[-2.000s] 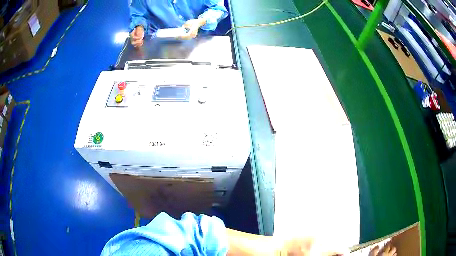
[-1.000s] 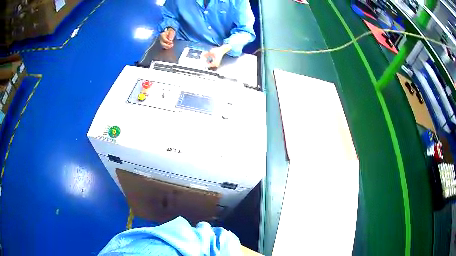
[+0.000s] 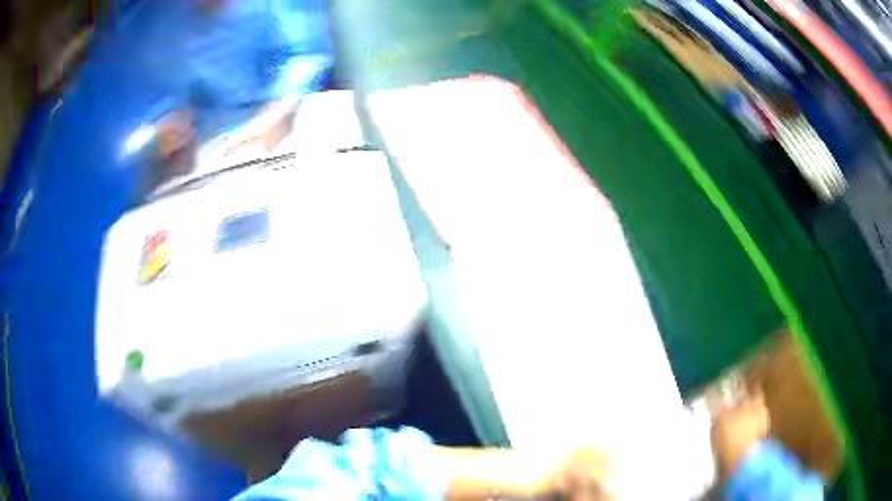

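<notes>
The frame is blurred and strongly glaring. A brown open carton (image 3: 797, 391) shows at the lower right. My right hand (image 3: 740, 421) is at its left part, fingers pointing up beside pale, narrow shapes that may be white unit boxes; its grip is unclear. My left hand (image 3: 585, 473) is at the bottom edge, over the lower part of a large white sheet (image 3: 557, 323), left of the carton. Its fingers are washed out, so I cannot tell whether it holds anything. A second white sheet with a pink-red edge (image 3: 479, 147) lies beyond the first.
A white machine (image 3: 293, 313) with a small screen and red and yellow buttons stands at the left. A co-worker's blurred hands and blue smock (image 3: 249, 49) are behind it. A dark-green bench (image 3: 675, 264) with a bright green line runs along the right.
The view has turned, so the machine and sheets appear farther left. The carton and both my hands are in view again at the bottom; a second ago they were out of the picture.
</notes>
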